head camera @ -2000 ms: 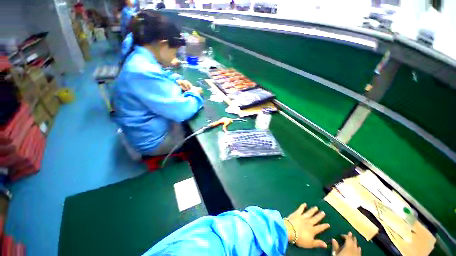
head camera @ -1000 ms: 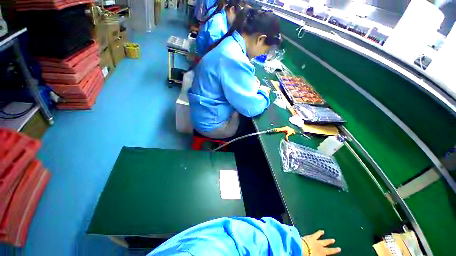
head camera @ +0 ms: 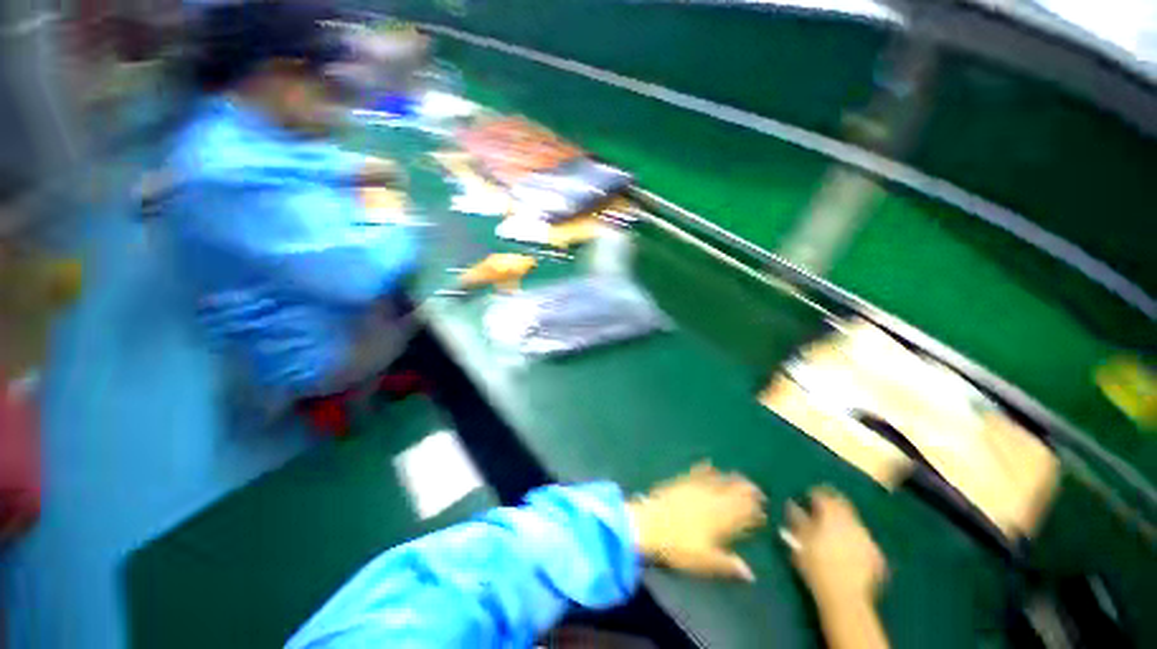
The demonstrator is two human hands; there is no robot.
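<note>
The picture is blurred. My left hand [head camera: 702, 520], in a blue sleeve, is over the green bench, thumb apart from the fingers, with nothing visible in it. My right hand [head camera: 837, 552] is just to its right with bent fingers; whether it holds anything small cannot be told. Tan and white sticker sheets [head camera: 971, 437] lie on a black tray beyond my right hand. A bagged tray of parts [head camera: 577, 314] lies on the bench further up, touched by neither hand.
A person in a blue smock [head camera: 286, 241] sits at the left. The orange air blow gun [head camera: 497, 270] lies beyond the bagged tray. A tray of orange-brown parts [head camera: 514, 146] is further off. White paper [head camera: 438, 473] lies on the lower-left green surface. A metal rail [head camera: 761, 260] runs behind.
The view has swung right and down, bringing the sticker sheets further in. My right hand has come into view beside my left, and my left hand appears further up in the picture.
</note>
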